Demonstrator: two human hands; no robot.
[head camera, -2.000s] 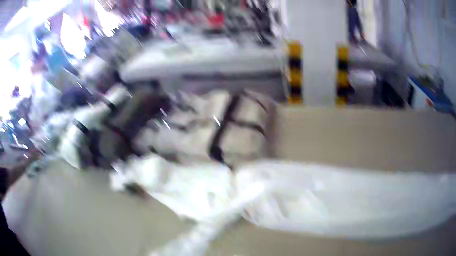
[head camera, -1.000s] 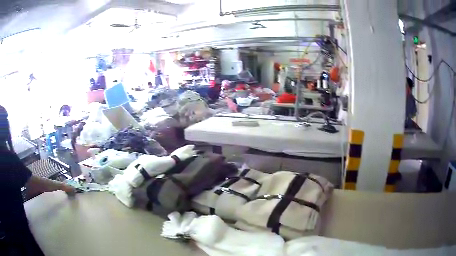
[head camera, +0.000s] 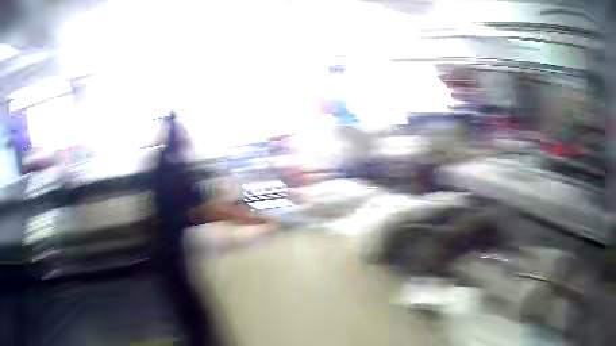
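Neither of my hands is in the picture, and the frame is heavily blurred. On the large beige table (head camera: 297, 284), a white sheer panel end (head camera: 435, 295) lies at the lower right. Behind it lies a dark grey-brown curtain bundle (head camera: 425, 240). A beige bundle (head camera: 550, 290) lies further right. White cloth shows to the left of the dark bundle. Straps and folds are too blurred to tell.
A person in dark clothes (head camera: 177, 203) stands at the table's left end, an arm reaching over its edge. Another pale table (head camera: 533, 192) stands at the back right. Blurred shelving or machines are at the left, above dark floor.
The view has swung left. The person, at the left edge before, now shows nearer the middle. The bundles and white panel have shifted right in view, and the striped pillar is out of view.
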